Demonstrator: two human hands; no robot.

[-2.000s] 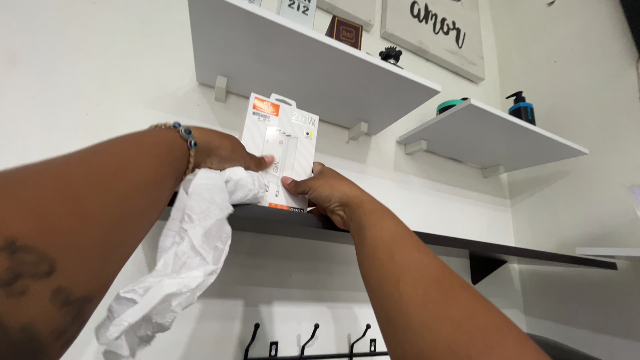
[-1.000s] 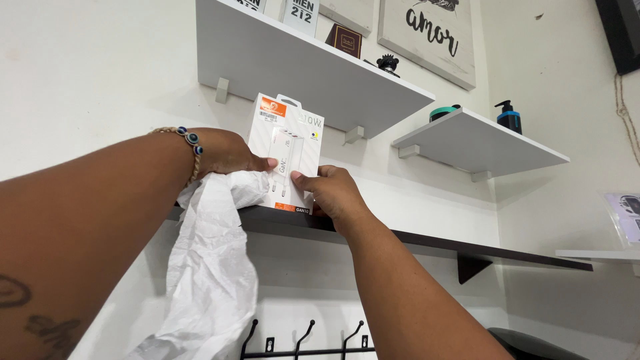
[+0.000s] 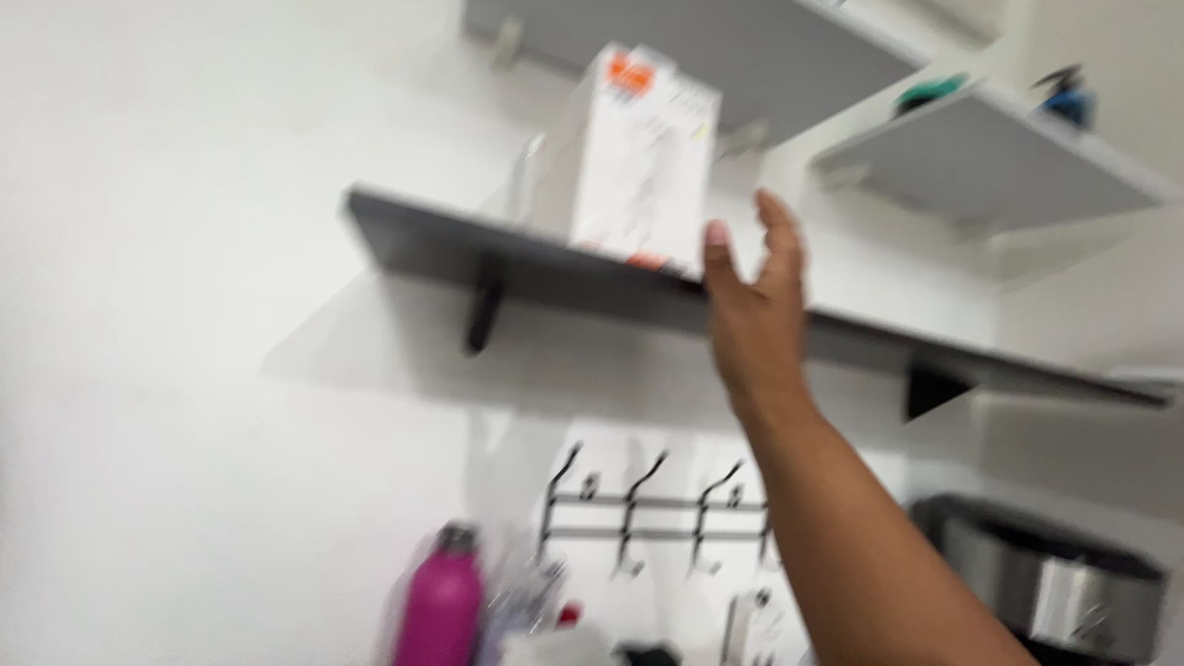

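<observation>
A white box with orange patches (image 3: 647, 166) stands upright on the dark wall shelf (image 3: 555, 268), slightly blurred. Just right of its lower edge is my right hand (image 3: 758, 296), fingers and thumb spread, holding nothing. Whether the thumb still touches the box cannot be told. Behind the box to the left, part of a clear or pale item (image 3: 527, 176) shows. My left hand is out of view, and so is the white cloth.
White shelves (image 3: 990, 157) hang above, one bearing a teal item and a blue pump bottle (image 3: 1068, 97). Below are a black hook rack (image 3: 647, 504), a magenta bottle (image 3: 442, 597), clear plastic items and a black and silver appliance (image 3: 1054, 583).
My right hand has let go of the box, its fingers now spread at the right side. My left hand and the white cloth have left the view. The view has shifted left and down.
</observation>
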